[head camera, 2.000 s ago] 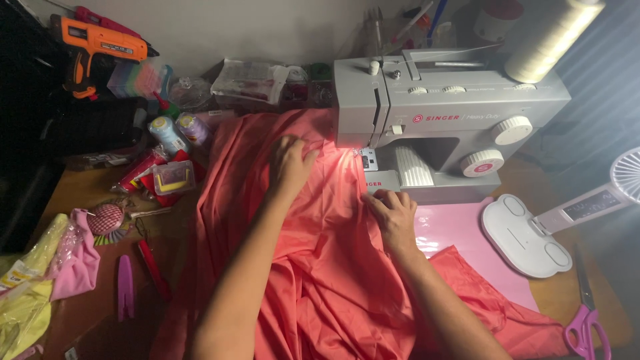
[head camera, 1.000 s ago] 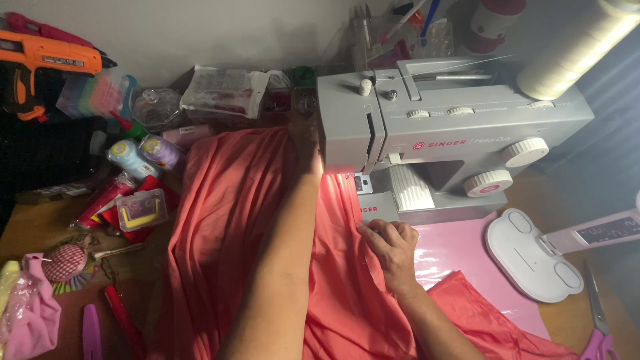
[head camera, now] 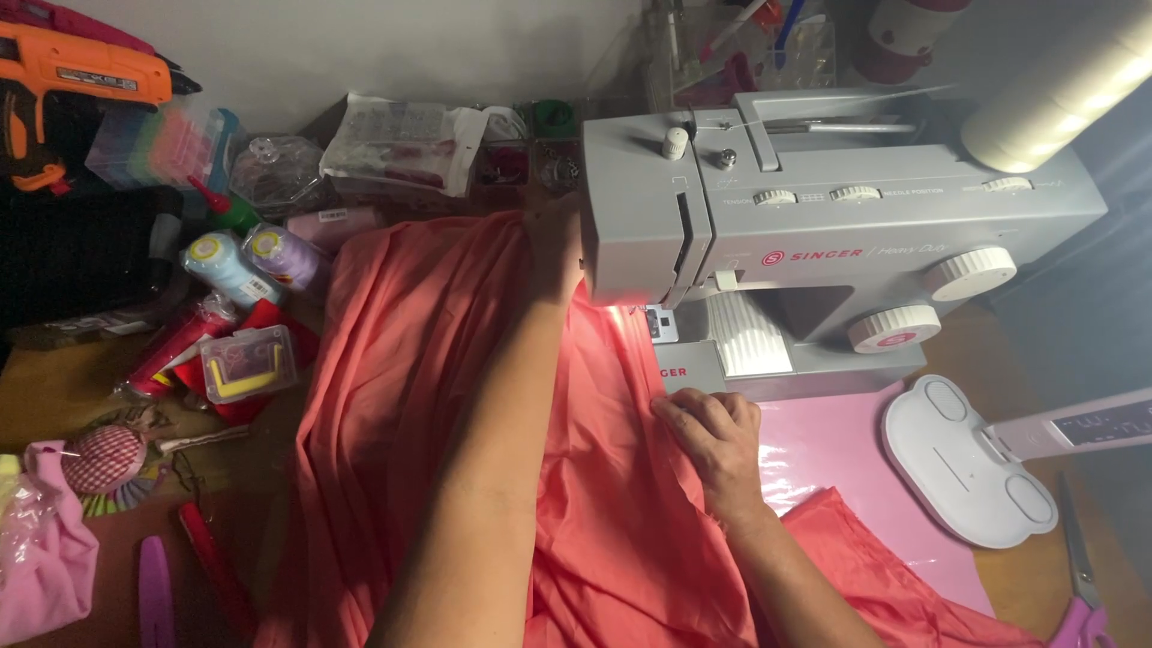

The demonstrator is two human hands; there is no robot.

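Note:
A grey Singer sewing machine point(head camera: 846, 225) stands at the upper right, its lamp lighting the needle area. Coral satin-like fabric point(head camera: 432, 360) lies in folds across the middle, its right edge running up to the needle plate point(head camera: 661, 324). My right hand point(head camera: 715, 441) grips that edge just in front of the machine bed, fingers curled on the cloth. My left hand point(head camera: 553, 238) reaches to the left rear of the machine head, at the far part of the fabric; it is in shadow, and its fingers are mostly hidden. A large cream thread cone point(head camera: 1053, 90) leans above the machine's right end.
Left of the fabric lie thread spools point(head camera: 229, 268), a clear plastic case point(head camera: 247, 363), a checked pincushion point(head camera: 105, 457) and an orange glue gun point(head camera: 81, 67). On the right are a white lamp base point(head camera: 967, 463) and purple-handled scissors point(head camera: 1080, 621). Pink sheeting point(head camera: 837, 450) lies under the fabric.
My left hand has moved from on top of the fabric, left of the needle, to behind the machine head's left side. My right hand stays at the fabric's edge. The view has moved closer.

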